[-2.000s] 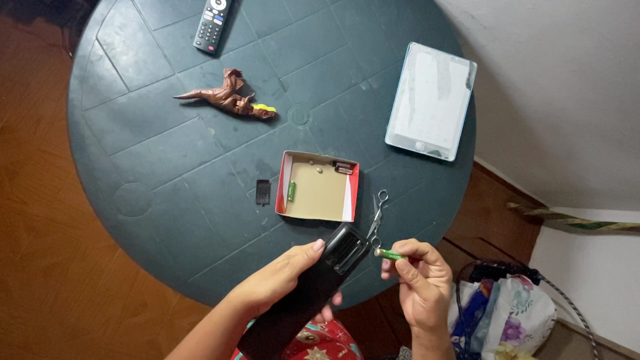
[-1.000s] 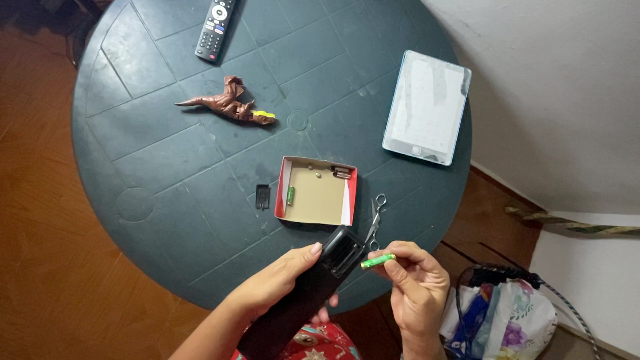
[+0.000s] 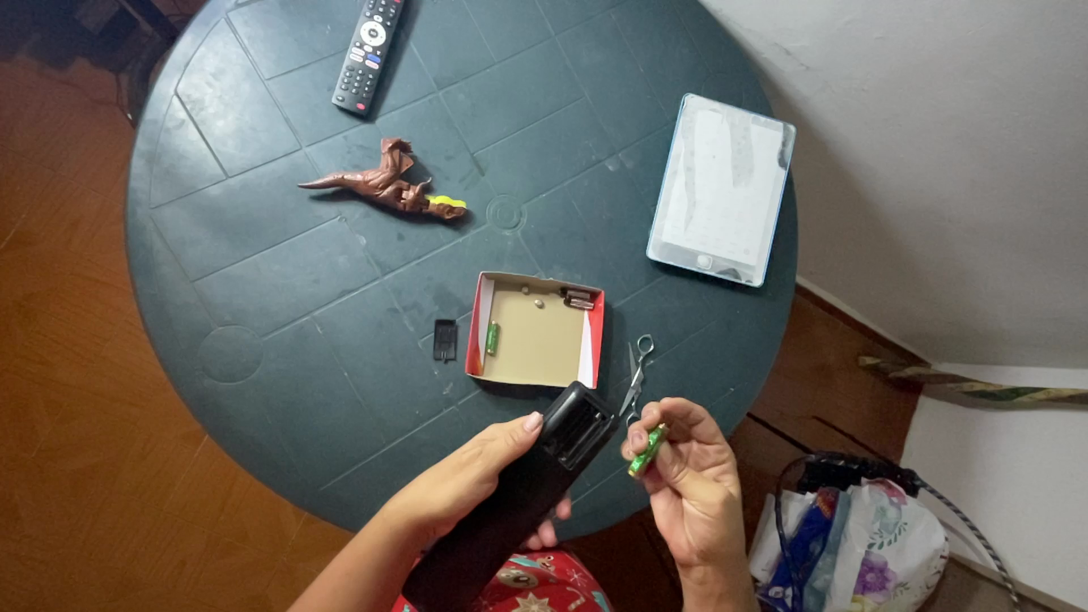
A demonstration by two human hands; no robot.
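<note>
My left hand (image 3: 472,472) holds a black remote control (image 3: 518,501), back side up, its battery compartment uncovered at the top end. Between thumb and fingers of my right hand (image 3: 688,484) is a green battery (image 3: 648,450), just right of the remote. A red cardboard box (image 3: 602,340) stands beyond them, with another green battery (image 3: 493,338) along its left side, small round silvery bits and a dark item with metal parts in its upper right corner. A small black cover (image 3: 444,340) lies left of the box, and metal scissors (image 3: 635,378) lie to its right.
The round green plastic table (image 3: 340,408) also bears a second remote control (image 3: 367,59), a brown toy dinosaur (image 3: 382,185) and a tablet (image 3: 722,191) with a blue edge. Bags (image 3: 884,544) and a cable are at the lower right, near the wall.
The green battery has turned in my right hand from nearly level to a steep slant. My left hand keeps its hold on the remote.
</note>
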